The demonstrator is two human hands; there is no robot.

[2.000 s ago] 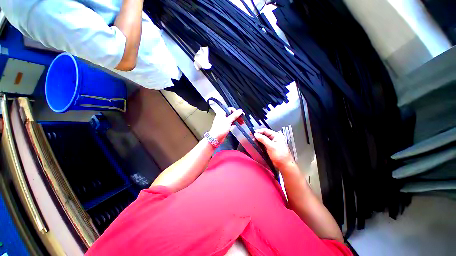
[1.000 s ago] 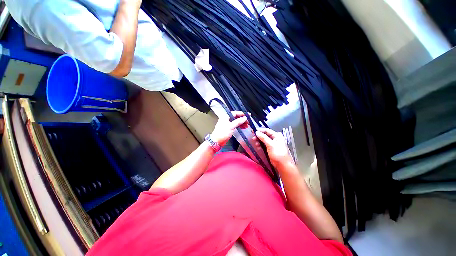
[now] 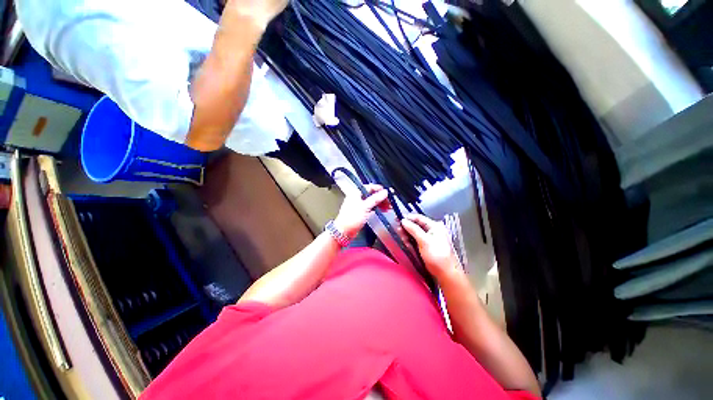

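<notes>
My left hand (image 3: 358,211), with a metal watch on the wrist, holds a black strip (image 3: 349,173) whose far end curls over beyond the fingers. My right hand (image 3: 431,242) is closed on black strip lengths at the table edge, nearer my body. The strips run between both hands and down toward my red shirt. The pile of narrow black strips (image 3: 375,94) lies fanned on the pale table just beyond my hands. A small crumpled white piece (image 3: 325,110) lies at the pile's edge.
A larger dark strip heap (image 3: 547,187) hangs over the table on the right, beside a grey-green curtain (image 3: 672,211). A co-worker's arm (image 3: 227,86) reaches over the pile at upper left. A blue bin (image 3: 141,148) and long layered boards (image 3: 78,281) are at left.
The co-worker's arm has moved right and closer to the pile. The whole view has shifted slightly, with the scene lower in the picture. My hands keep nearly the same hold on the strips.
</notes>
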